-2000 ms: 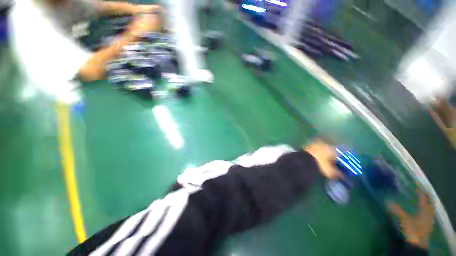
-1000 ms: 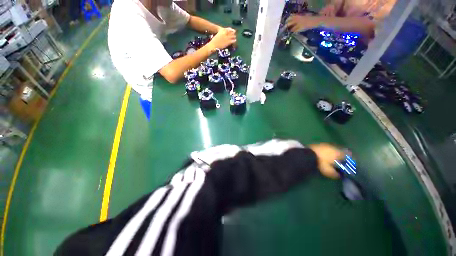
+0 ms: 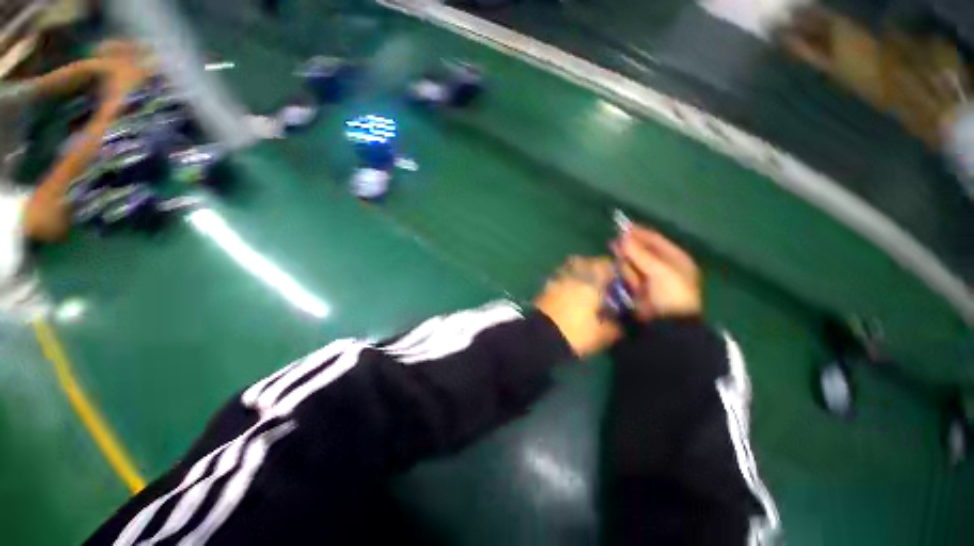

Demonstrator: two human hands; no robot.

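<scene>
My left hand [image 3: 578, 303] and my right hand [image 3: 661, 272] are together over the green bench, both closed around a small dark unit [image 3: 618, 295] that is mostly hidden by the fingers. A thin pale tip sticks up from it. The frame is blurred, so its details are unclear. A unit with glowing blue LEDs [image 3: 372, 130] stands on the bench at the upper left of my hands, with a white disc part [image 3: 370, 183] in front of it.
A cluster of units [image 3: 128, 160] and another person's arm [image 3: 80, 149] are at the left, beside a white post [image 3: 192, 69]. More units [image 3: 449, 83] lie near the top. Others [image 3: 836, 386] lie at the right. A pale rail [image 3: 684, 115] edges the far side.
The view has turned right. The lit unit is out of my left hand and stands on the bench. My right hand has come in beside my left, and both now hold a dark unit.
</scene>
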